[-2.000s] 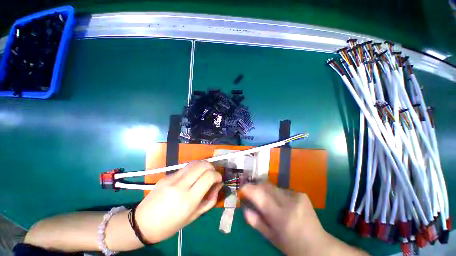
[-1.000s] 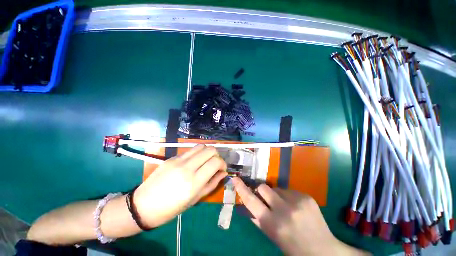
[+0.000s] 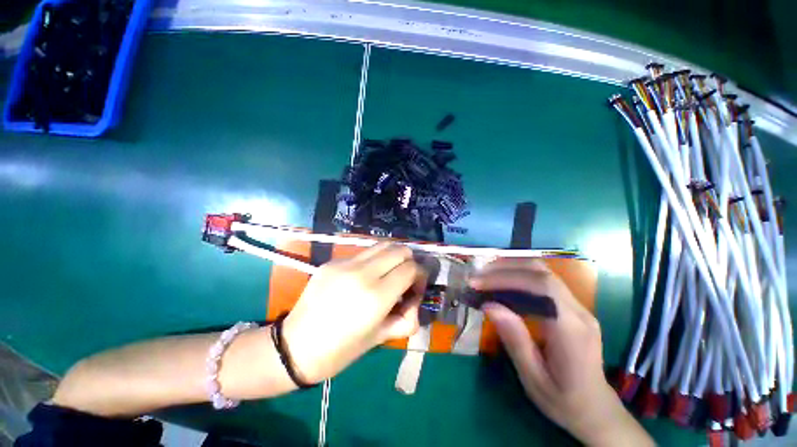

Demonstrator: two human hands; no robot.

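Observation:
A cable harness lies across the orange base board (image 3: 288, 292), with its red-and-black connector (image 3: 220, 230) at the left and two white legs. My left hand (image 3: 358, 306) pinches the nearer leg's end at the holding fixture (image 3: 447, 299). Thin coloured wires show at its fingertips. The farther leg (image 3: 489, 252) passes behind both hands, with its loose wire ends at the right. My right hand (image 3: 546, 323) holds a dark, thick-handled insertion tool (image 3: 520, 303) beside the fixture. Fingers partly hide the fixture, and the wire seating cannot be made out.
A housing pile (image 3: 402, 188) lies behind the board. A blue parts tray (image 3: 112, 100) is at the far left. A large harness pile (image 3: 682, 262) lies at right. Black tape (image 3: 523, 225) crosses the board, and a pale tape tail (image 3: 409, 372) hangs nearer me. A metal rail (image 3: 437, 30) runs behind.
My right hand now holds the dark tool; its fingers were at the fixture without it visible before. The view has shifted, so the bench things sit further right. My left hand stays at the wires.

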